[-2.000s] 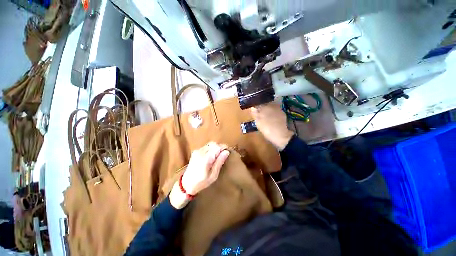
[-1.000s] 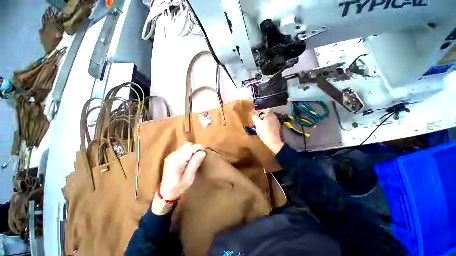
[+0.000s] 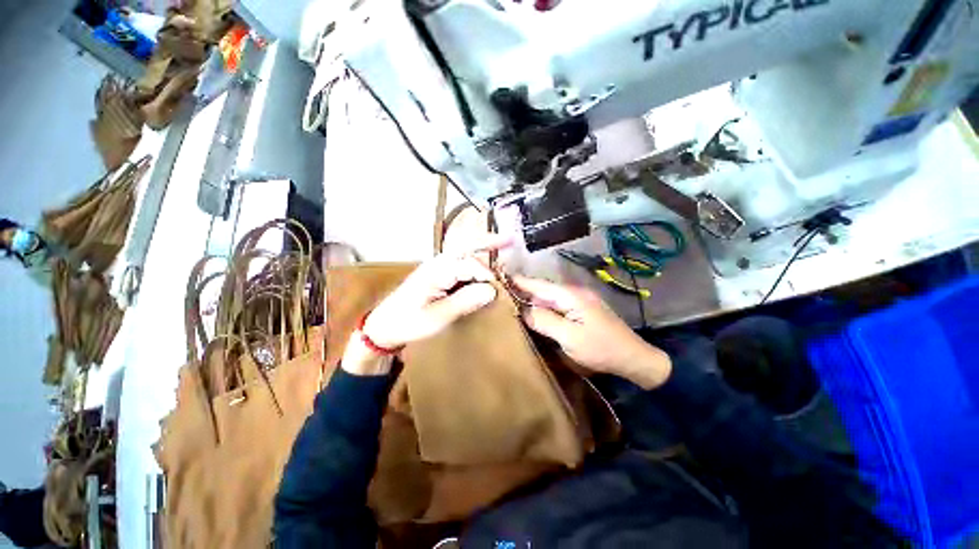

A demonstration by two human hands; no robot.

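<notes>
A tan bag panel (image 3: 483, 386) lies over a larger tan bag body (image 3: 370, 290) in front of the sewing machine. My left hand (image 3: 435, 300), with a red cord at the wrist, pinches the panel's top edge just below the needle area (image 3: 515, 225). My right hand (image 3: 580, 327) holds the same edge from the right, its fingertips close to the left ones. Part of the bag's handle (image 3: 442, 214) stands up behind my left hand. The fingers hide the exact spot they grip.
The white machine head (image 3: 741, 64) is above. Teal-handled scissors (image 3: 646, 249) and yellow-handled pliers (image 3: 623, 277) lie right of the needle. More tan bags (image 3: 242, 450) with handles lie at left. A blue bin (image 3: 912, 407) stands at right. A masked person (image 3: 22, 242) is far left.
Both hands have come together below the needle area. The panel's edge has been raised towards the machine and the bag body is more covered. The camera view has shifted.
</notes>
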